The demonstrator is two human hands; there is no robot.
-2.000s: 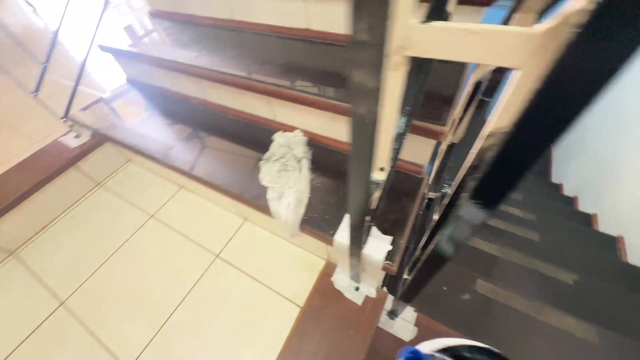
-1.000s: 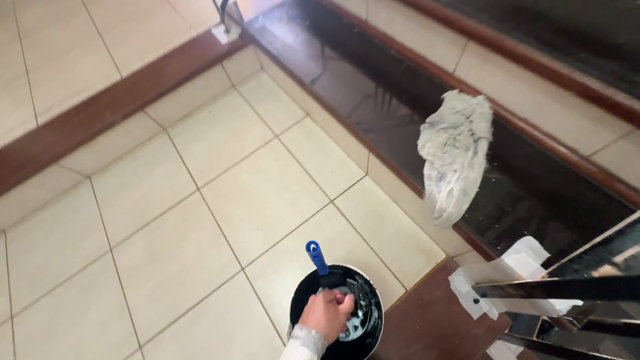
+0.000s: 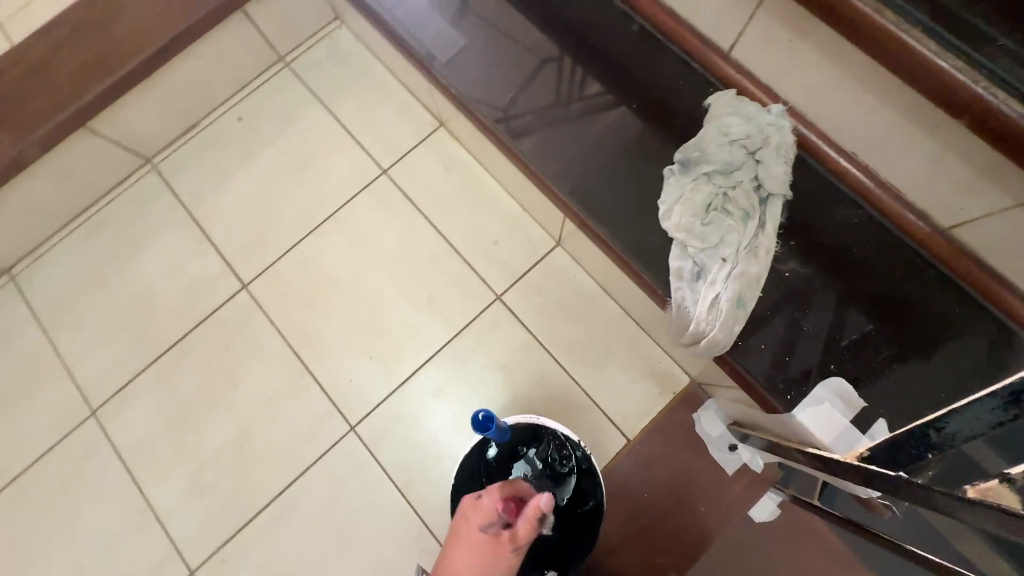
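Observation:
My left hand comes in from the bottom edge, closed around a slim tool whose red handle end shows between thumb and fingers. The rest of that tool is hidden. The hand is over a round bucket with a white rim and glossy black paint inside. A blue tool handle stands up at the bucket's far rim. My right hand is out of view. A crumpled pale rag lies on the dark stair tread, its lower end hanging over the edge.
Dark treads with reddish-brown edges climb to the upper right. Black metal railing bars rise at the lower right, with torn white masking paper around a foot. Cream floor tiles lie left of the bucket, beside a brown border.
The view has swung down and closer to the floor and bucket. My left hand, absent from the earliest frame, stays over the bucket in the last two.

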